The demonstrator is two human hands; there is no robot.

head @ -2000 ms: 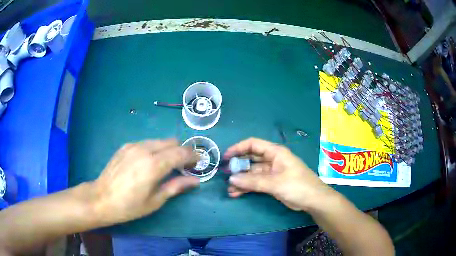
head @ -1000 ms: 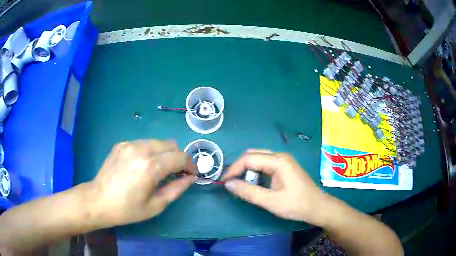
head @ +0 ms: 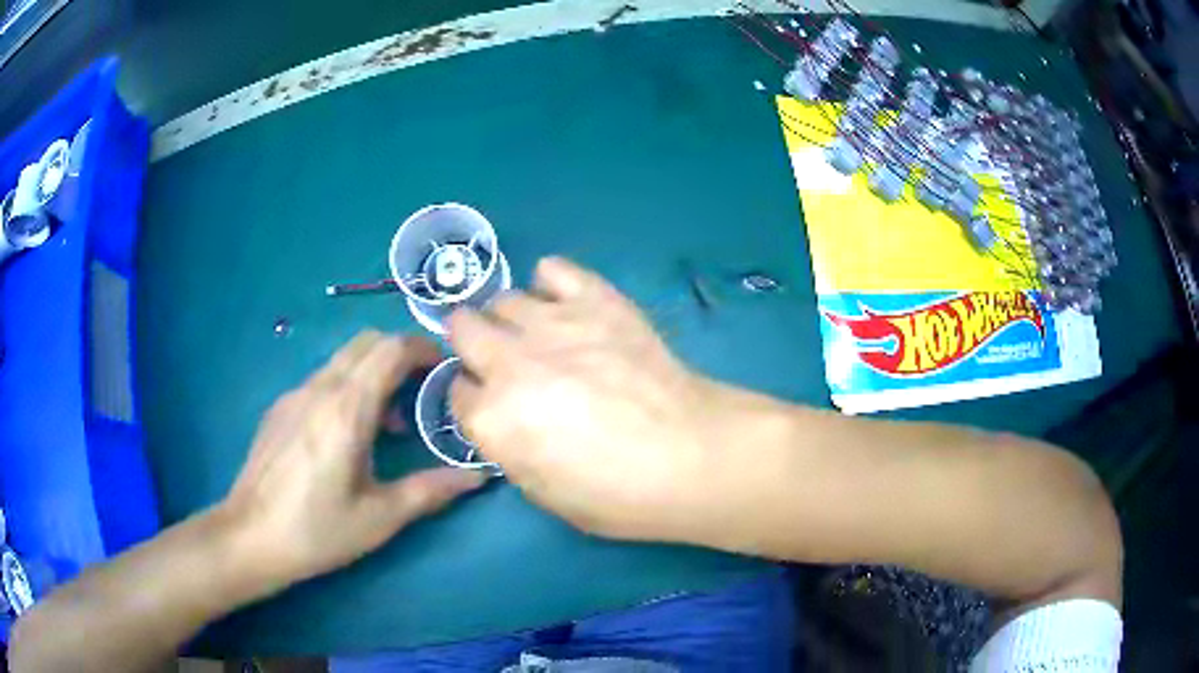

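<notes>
A white fan housing (head: 431, 418) stands on the green bench between my hands. My left hand (head: 322, 460) holds it from the left, with the thumb at its near rim and the fingers by its far left side. My right hand (head: 572, 394) lies over its right part, fingertips down at its opening. My right hand hides what its fingers hold; the motor seen earlier is out of sight. A second housing (head: 450, 270) stands just beyond, with a motor in its hub and red-black leads (head: 366, 287) out to the left.
A blue bin (head: 112, 289) with white housings is at the left. Small motors (head: 947, 145) with wires lie at the right, partly on a yellow and blue printed sheet (head: 907, 250). A whitish strip (head: 355, 72) runs along the back. Small dark bits lie on the bench.
My right hand has moved left over the near housing, and its motor has gone from sight. My left hand has opened wider around the housing. The view has shifted, moving the bench things left and up.
</notes>
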